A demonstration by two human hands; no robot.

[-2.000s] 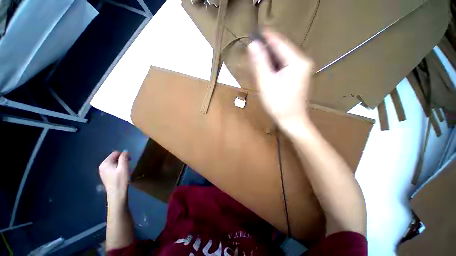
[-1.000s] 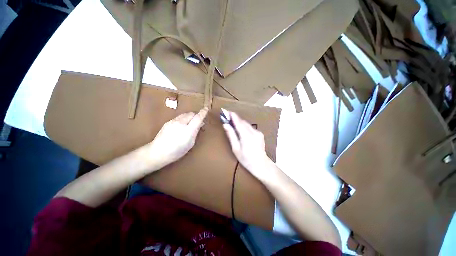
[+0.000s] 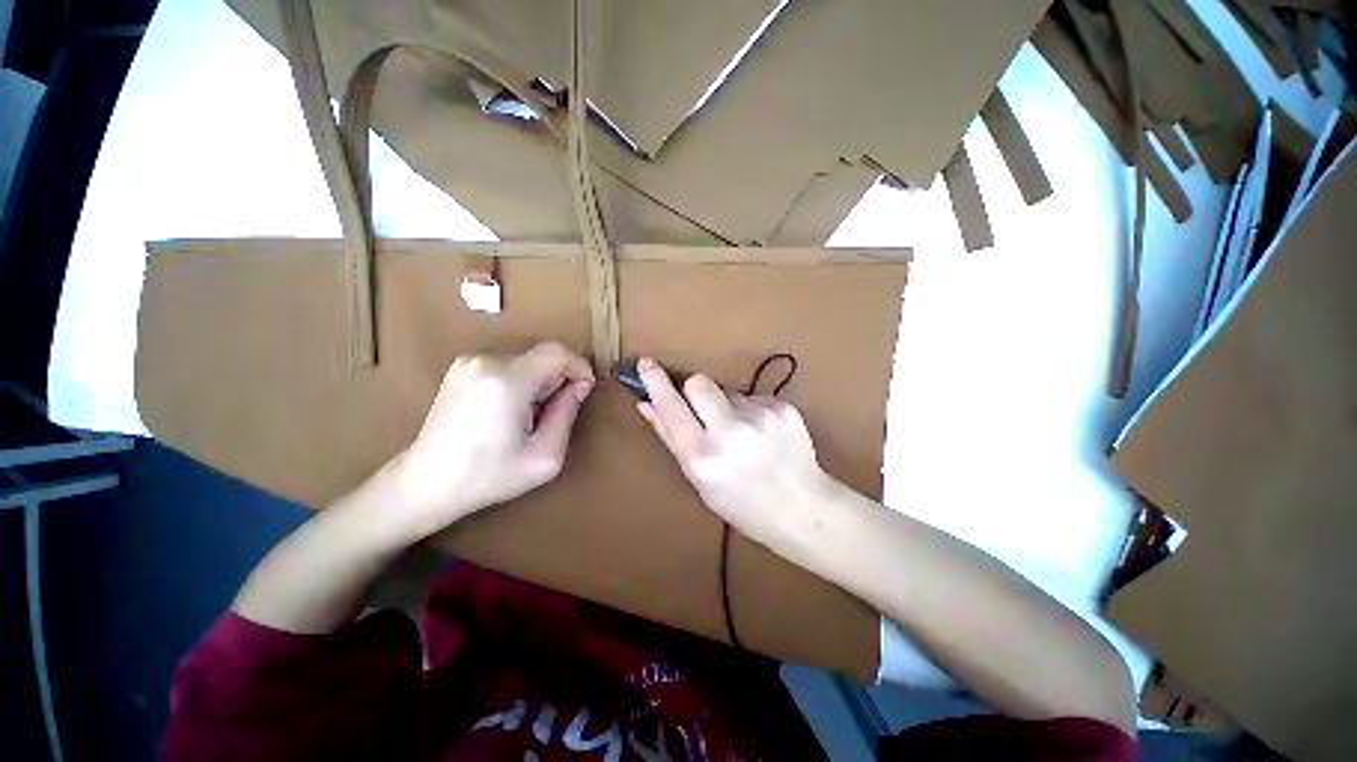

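Observation:
A brown bag body panel (image 3: pixel 372 424) lies flat before me, its straight top edge away from me. The bag handle (image 3: pixel 603 283) crosses that edge, one end between my hands and the other further left. A small white label (image 3: pixel 481 293) sits between the handle ends. My left hand (image 3: pixel 514 417) rests at the handle end, thumb and fingertips pinched together; any thread between them is too small to tell. My right hand (image 3: pixel 729 439) holds dark thread snips (image 3: pixel 634 381), tip at the handle end. The snips cord (image 3: pixel 726 581) loops beside this hand and runs down over the panel.
Overlapping brown panels (image 3: pixel 833 90) lie beyond the work on the white table (image 3: pixel 1012 357). Loose strap strips (image 3: pixel 1019 149) lie at the far right. Another large brown panel (image 3: pixel 1265 491) is at the right. A metal frame (image 3: pixel 37 596) stands at the lower left.
My left hand came from beside the table onto the panel. My right hand came down to the handle end with the snips. The view has turned, so the panel's top edge now looks nearly level.

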